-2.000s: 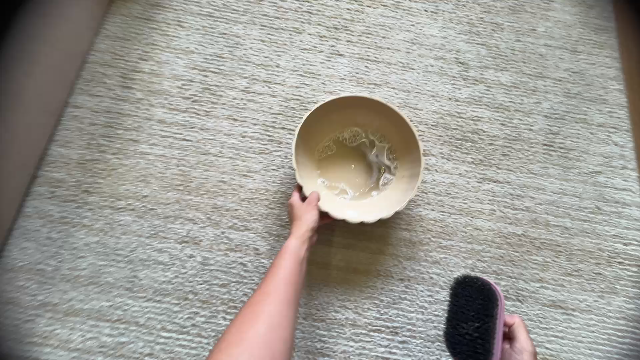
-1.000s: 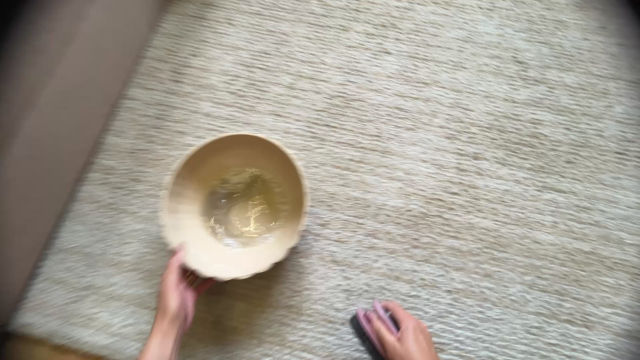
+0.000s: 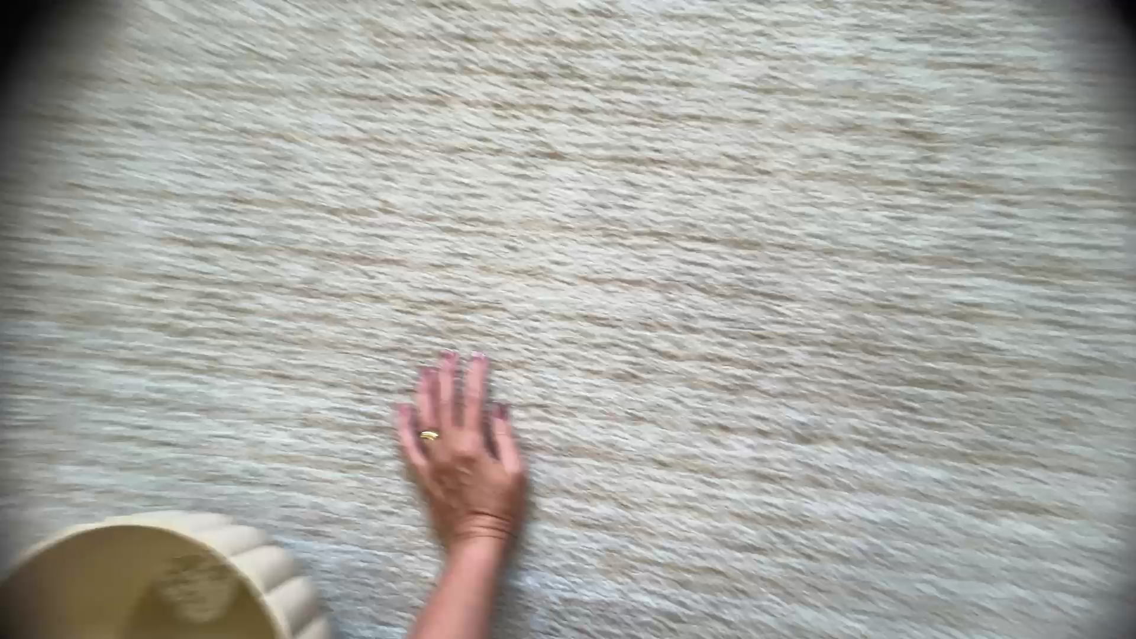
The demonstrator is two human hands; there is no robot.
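My left hand (image 3: 466, 466) lies palm down on the woven rug (image 3: 710, 293), its fingers spread and a gold-coloured ring on one of them. It holds nothing. To its left, in the bottom left corner, stands a cream bowl with a ribbed outer wall (image 3: 275, 577), cut off by the frame edge. Foamy liquid shows inside the bowl. A gap of rug separates the bowl from the hand. My right hand is out of view, and so is the brush.
The light, streaked rug extends across the whole view. The bowl with liquid stands close to the left forearm at the lower left.
My left hand has let go of the bowl and now rests flat on the rug to the right of it. My right hand and the brush have left the view, which has shifted.
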